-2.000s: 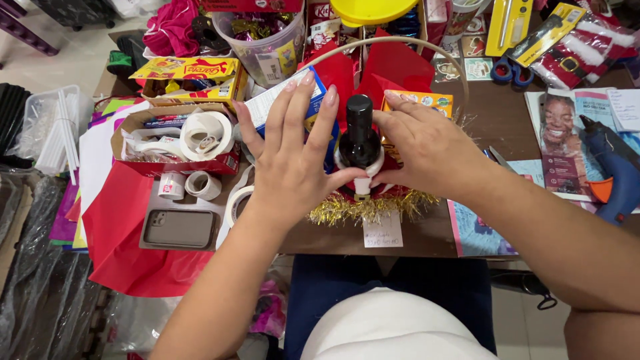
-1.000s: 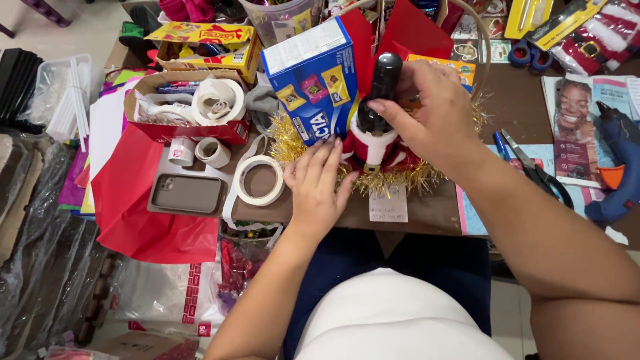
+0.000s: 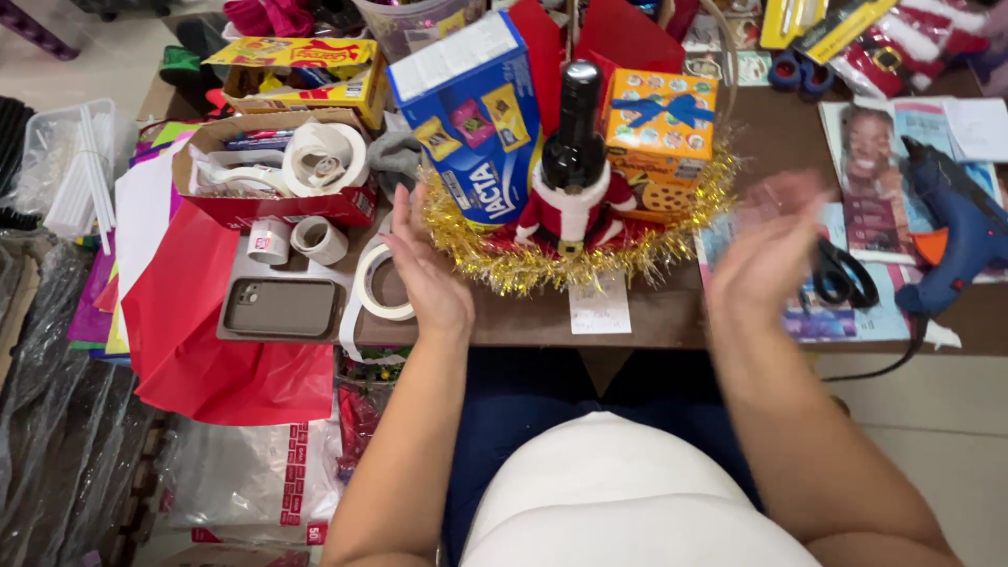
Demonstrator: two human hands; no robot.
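Observation:
A basket edged with gold tinsel (image 3: 512, 268) stands at the table's front edge. In it, a dark bottle (image 3: 579, 118) wears a small Santa suit (image 3: 575, 216), with a tilted blue Lacta chocolate box (image 3: 480, 126) on its left and an orange cookie box with a blue bow (image 3: 661, 142) on its right. Red paper (image 3: 630, 39) rises behind them. My left hand (image 3: 429, 272) is at the basket's left side, fingers apart, holding nothing; whether it touches the tinsel is unclear. My right hand (image 3: 764, 252), blurred, is empty off the basket's right side.
At left are a red carton of tape rolls (image 3: 276, 209), a yellow candy box (image 3: 303, 94), a phone case (image 3: 281, 307), masking tape (image 3: 386, 283) and red sheets (image 3: 205, 315). On the right lie black-handled scissors (image 3: 843, 276), a blue glue gun (image 3: 957, 228) and magazines (image 3: 874, 181).
My right hand has let go of the bottle and moved right. My left hand has moved left, away from the blue box. The orange box, earlier partly covered by my hand, now shows.

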